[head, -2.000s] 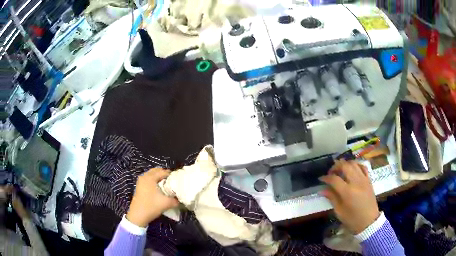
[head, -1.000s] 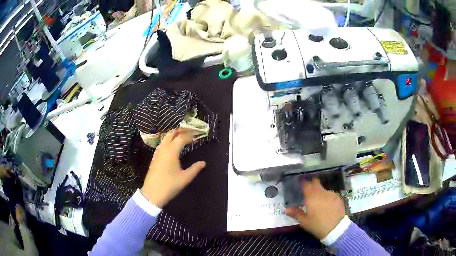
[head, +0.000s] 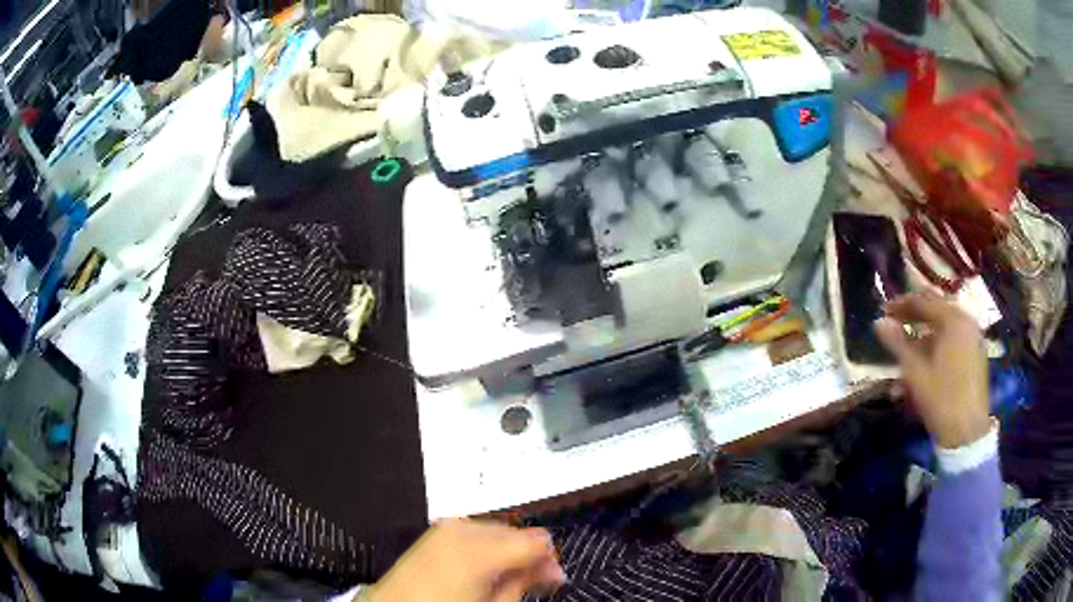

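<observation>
A striped dark garment piece (head: 282, 265) with a beige fabric part (head: 308, 341) lies bunched on the dark cover at left. More striped cloth (head: 630, 564) with a beige strip (head: 759, 535) lies below the table's front edge. The overlock machine (head: 635, 141) stands in the middle. My left hand (head: 477, 564) is at the bottom edge, fingers curled, partly cut off; whether it grips cloth is unclear. My right hand (head: 941, 365) is blurred, over the lower right side of the phone (head: 865, 276); its grip is unclear.
Coloured snips (head: 753, 318) lie at the machine's front edge. Red-handled scissors (head: 947, 253) lie beside the phone, with an orange-red plastic bag (head: 965, 141) behind. A beige cloth pile (head: 365, 71) and a green ring (head: 386, 171) are behind the dark cover.
My left hand has left the bunched garment piece and moved down to the bottom edge. My right hand has moved right from the machine's front to the phone. The view has shifted right.
</observation>
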